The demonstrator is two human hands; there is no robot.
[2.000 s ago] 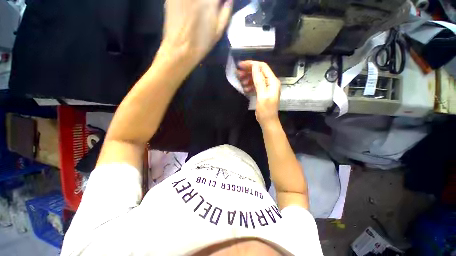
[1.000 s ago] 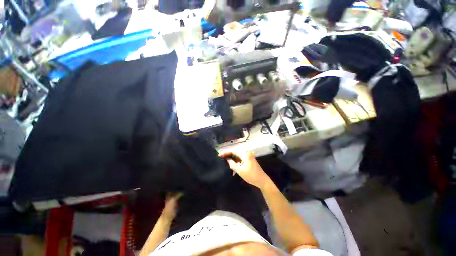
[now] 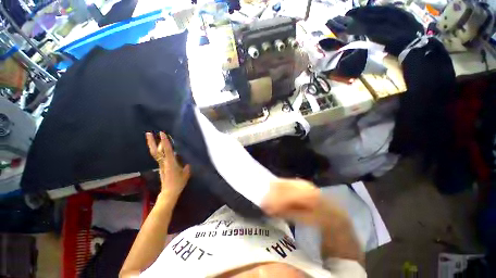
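Note:
A large black fabric panel (image 3: 109, 103) lies over the table left of the overlock machine (image 3: 266, 59). A long white strip (image 3: 231, 157) runs along its right edge, from the machine's left front towards my body. My right hand (image 3: 293, 198) is blurred and closed on the near end of the strip and black cloth, close to my shirt. My left hand (image 3: 167, 163) lies on the black panel near the table's front edge, fingers spread. The cloth hides part of the table edge.
Scissors (image 3: 319, 85) and a small parts tray (image 3: 320, 104) are right of the machine. Black garments (image 3: 429, 98) hang over the table at the right. A red plastic basket (image 3: 78, 228) is under the table at the left. A blue tub (image 3: 109, 35) stands behind the panel.
My right hand has moved from the machine's front towards my body, pulling out the white-and-black edge. My left hand has come up from below the table edge onto the panel.

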